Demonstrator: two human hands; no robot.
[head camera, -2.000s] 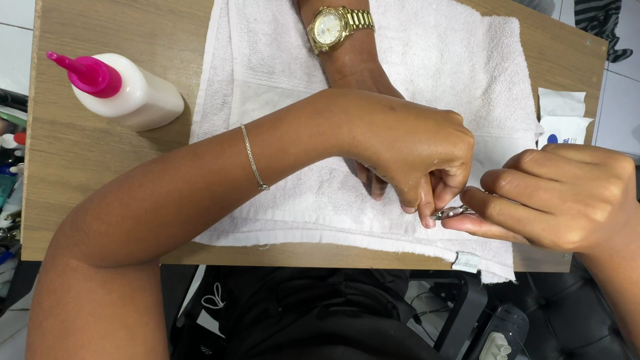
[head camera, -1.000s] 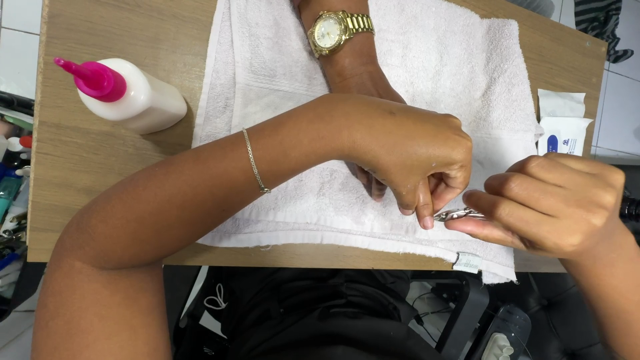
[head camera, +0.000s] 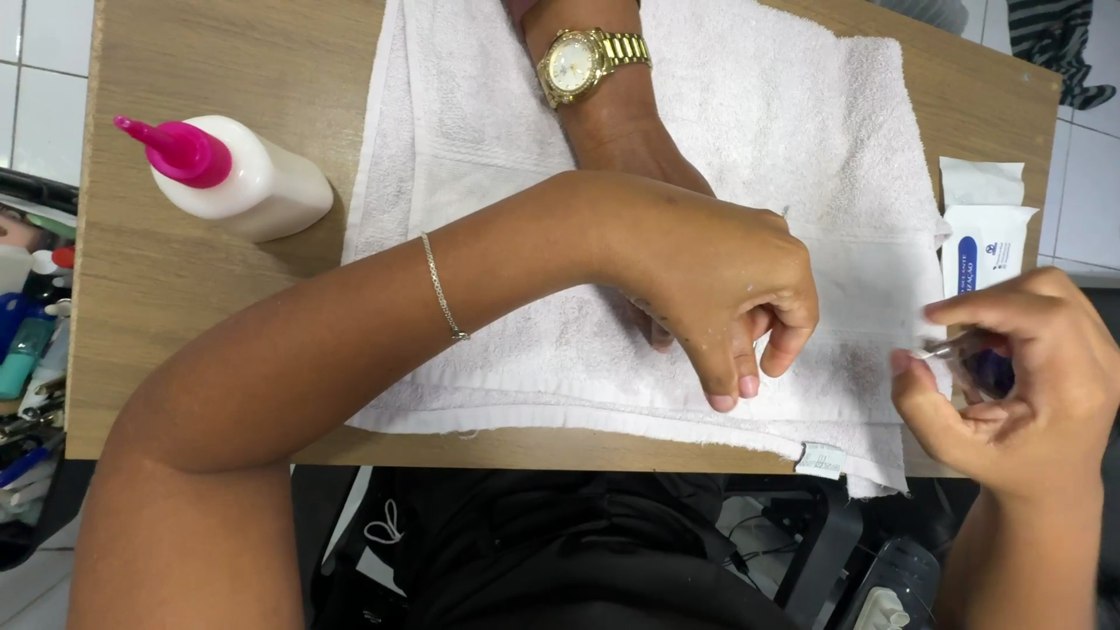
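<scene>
My left hand (head camera: 717, 271), with a thin chain bracelet on its forearm, is bent over the other person's hand (head camera: 630, 149) and pinches one of its fingers (head camera: 747, 372) between thumb and fingers. That person wears a gold watch (head camera: 573, 66). Under the hands lies a white towel (head camera: 525, 367). My right hand (head camera: 1006, 367), partly blurred, stands apart at the right, its fingers curled around a metal tool (head camera: 949, 346), likely nippers; the tool's far part is hidden in the palm.
A white bottle (head camera: 271, 188) with a pink nozzle stands on the wooden table (head camera: 236, 52) at the left. An opened white packet with writing (head camera: 993, 241) lies at the right. Polish bottles and pens (head camera: 35, 350) fill a container at the left edge.
My right hand has moved right, away from the fingertip where the metal tool was, and its fingers have spread somewhat. My left hand remains around the other person's finger.
</scene>
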